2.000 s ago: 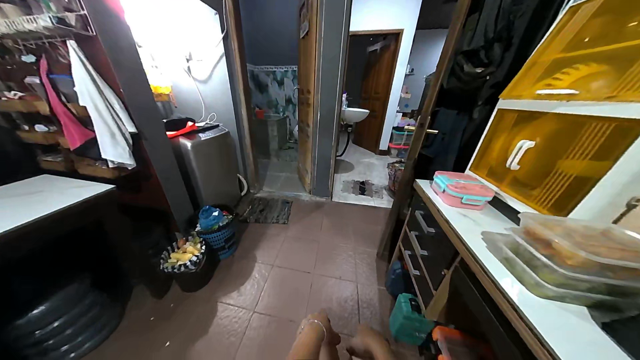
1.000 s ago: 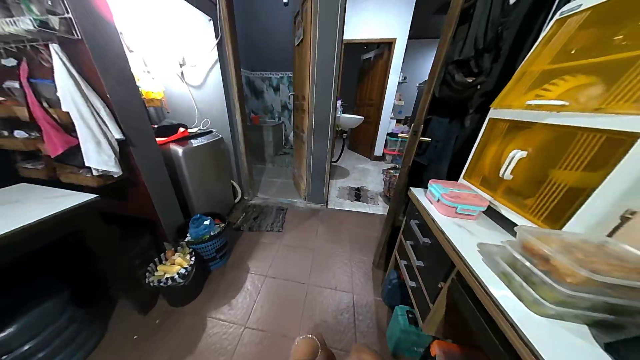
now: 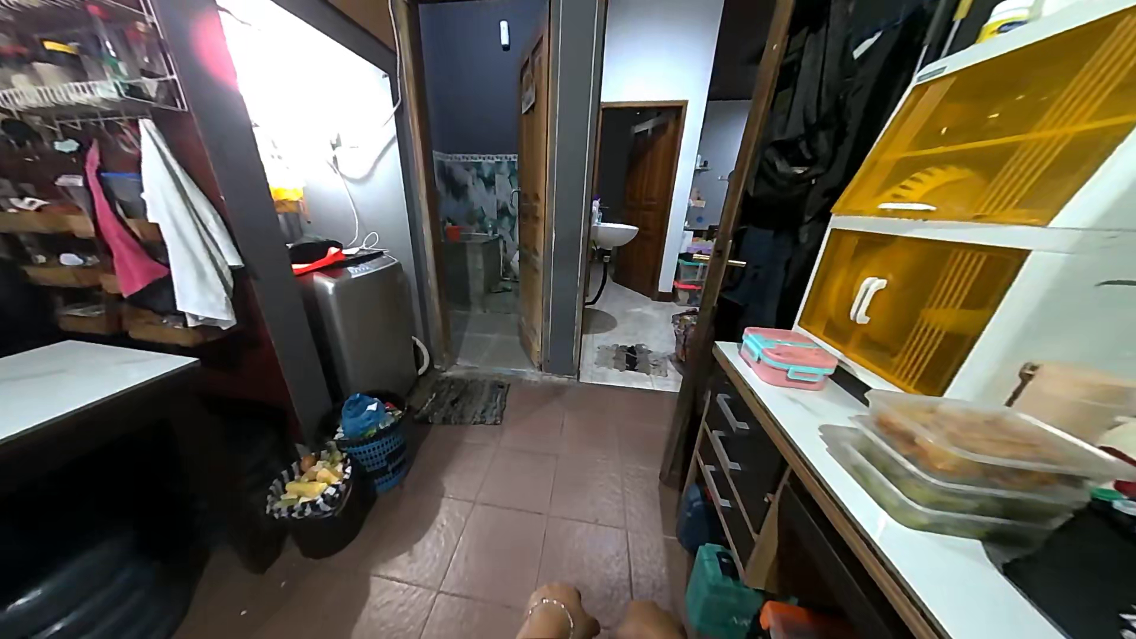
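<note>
At the bottom edge, my left hand (image 3: 561, 611) shows only in part, with a thin chain bracelet around the wrist. Beside it on the right, a small rounded part of my right hand (image 3: 650, 619) is in view. Neither hand's fingers can be made out, and no held object is seen. Both are over the brown tiled floor (image 3: 506, 541). Nearest to my right hand is a green plastic case (image 3: 721, 595), with an orange object (image 3: 799, 621) by it.
Right: a white counter (image 3: 887, 497) with stacked plastic food containers (image 3: 967, 444), a pink lunch box (image 3: 788, 355) and an amber-doored cabinet (image 3: 914, 302). Left: a marble-look table (image 3: 80, 382), a lined bin (image 3: 324, 519), a blue basket (image 3: 382, 457) and a washing machine (image 3: 364, 319). Ahead: a floor mat (image 3: 463, 401) and two doorways.
Two seconds ago more of both hands showed at the bottom edge; now less of them is in view. The surroundings look unchanged.
</note>
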